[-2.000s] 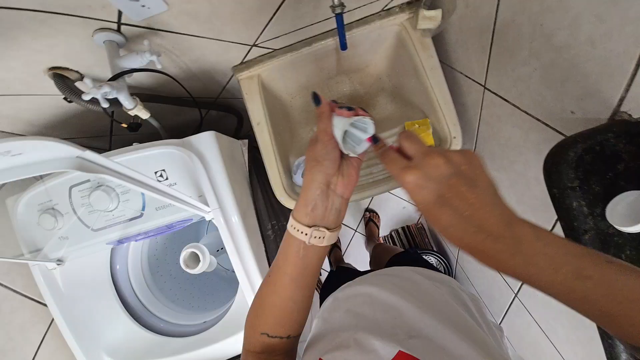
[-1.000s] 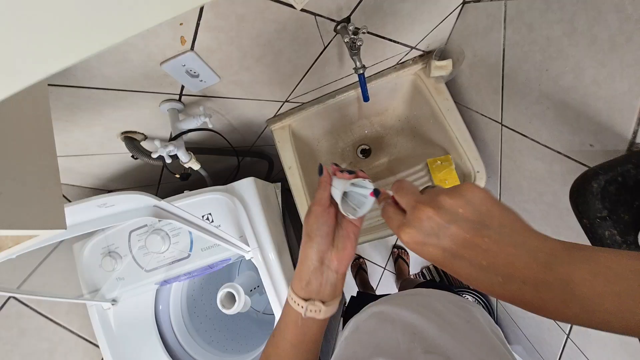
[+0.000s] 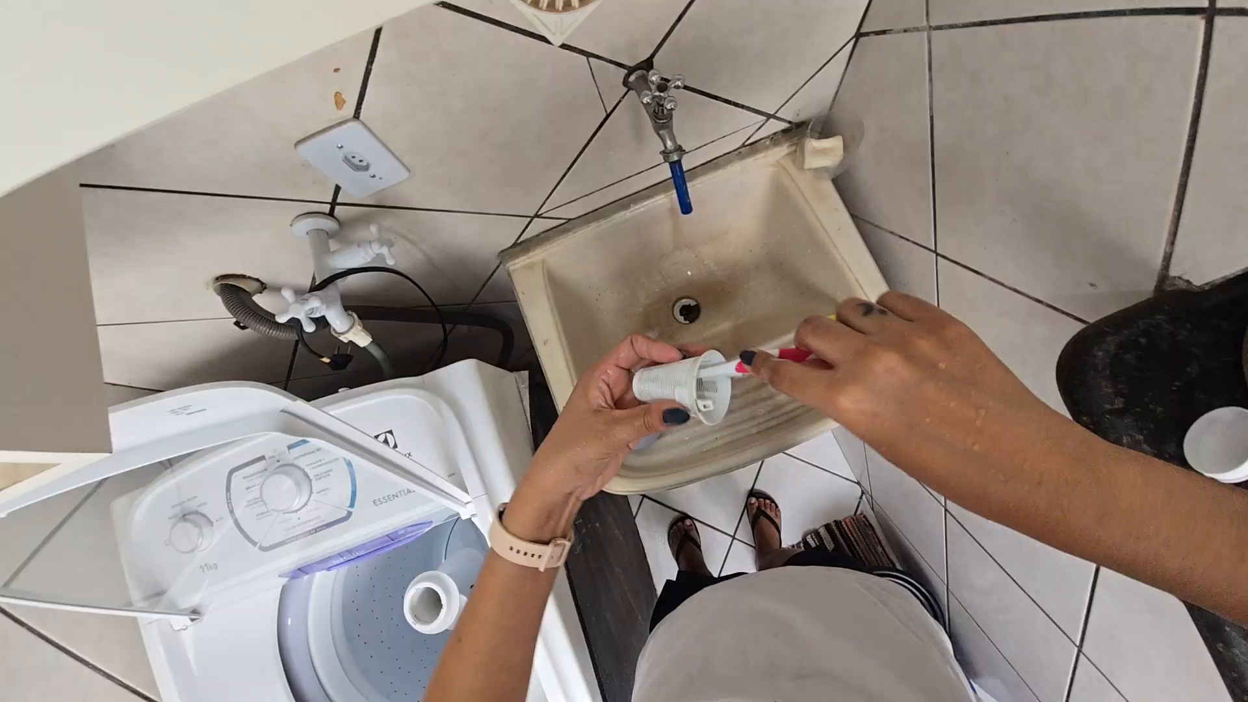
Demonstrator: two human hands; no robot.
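My left hand (image 3: pixel 609 419) holds a small white ribbed plastic cup-shaped part (image 3: pixel 668 383) on its side, its wide mouth facing right. In my right hand (image 3: pixel 858 356) is a pink and white brush-like tool (image 3: pixel 775 357), whose white end reaches into that mouth; its tip is hidden inside. Both hands are over the front part of a beige laundry sink (image 3: pixel 575 336) with a ridged slope. Behind them, the drain (image 3: pixel 686 310) shows in the basin. A metal faucet (image 3: pixel 661 112) with a blue spout end hangs above the sink's back edge.
An open top-load washing machine (image 3: pixel 409 429) stands at the left, below white valves (image 3: pixel 327 283) and hoses. A wall socket (image 3: pixel 353 158) is at upper left. A white cabinet edge (image 3: pixel 195 68) juts in at top left. On the dark surface (image 3: pixel 1121 351) at right sits a white container (image 3: pixel 1219 444).
The cup-shaped part has turned from facing the camera to lying sideways, mouth to the right. The yellow item seen earlier on the sink is now mostly behind my right hand. The view has shifted.
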